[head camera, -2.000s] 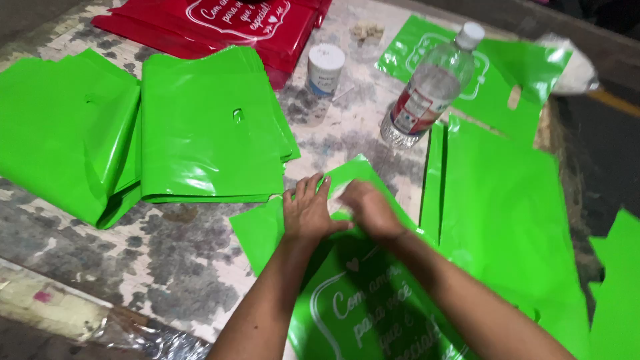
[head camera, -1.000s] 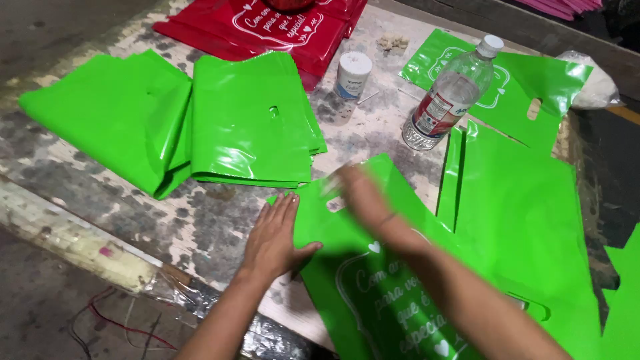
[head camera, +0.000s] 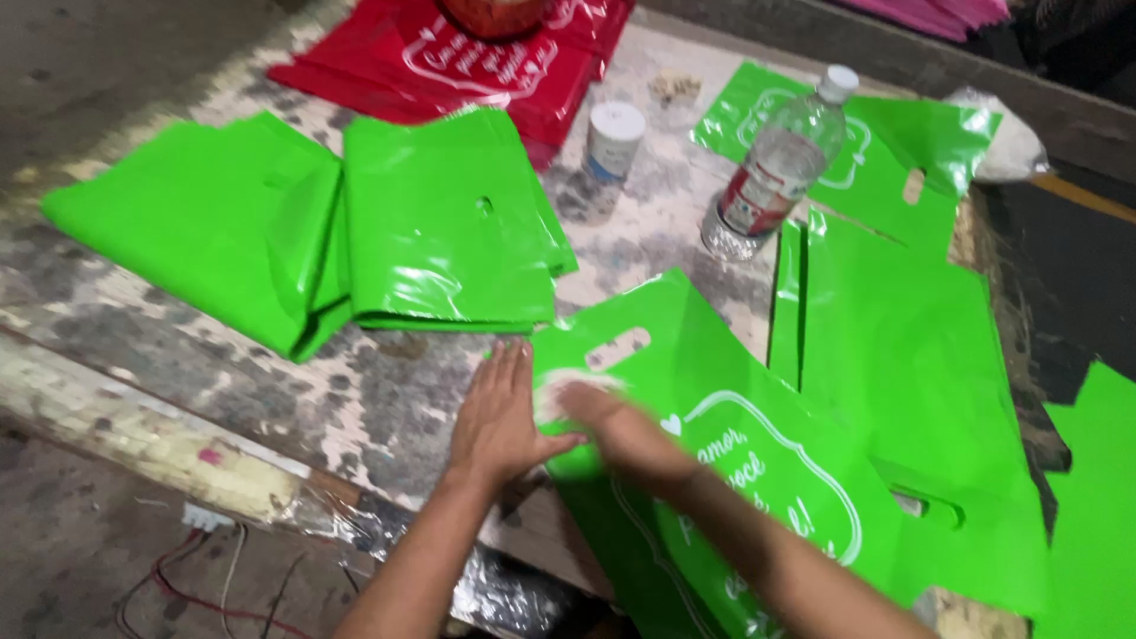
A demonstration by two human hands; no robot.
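A green plastic bag (head camera: 772, 453) with a die-cut handle hole and white printed lettering lies flat on the stained table. My left hand (head camera: 508, 417) presses on its left edge, fingers spread, holding nothing. Over the bag, just below the handle hole, my right hand (head camera: 603, 417) is blurred, with a whitish wad of cloth or similar material (head camera: 568, 390) under its fingers. Folded green bags (head camera: 444, 222) lie beyond my left hand, beside another folded green stack (head camera: 204, 213). More green bags (head camera: 914, 373) lie on the right.
A clear plastic bottle (head camera: 772, 177) with a white cap stands beyond the bag, near a small white-lidded container (head camera: 614, 142). Red printed bags (head camera: 497, 53) lie at the back under a round object (head camera: 493, 13). Wires (head camera: 191, 568) hang below the table's taped front edge (head camera: 328, 497).
My right hand has moved over the bag, from above the handle hole a second ago to below it. My left hand stays at the bag's left edge.
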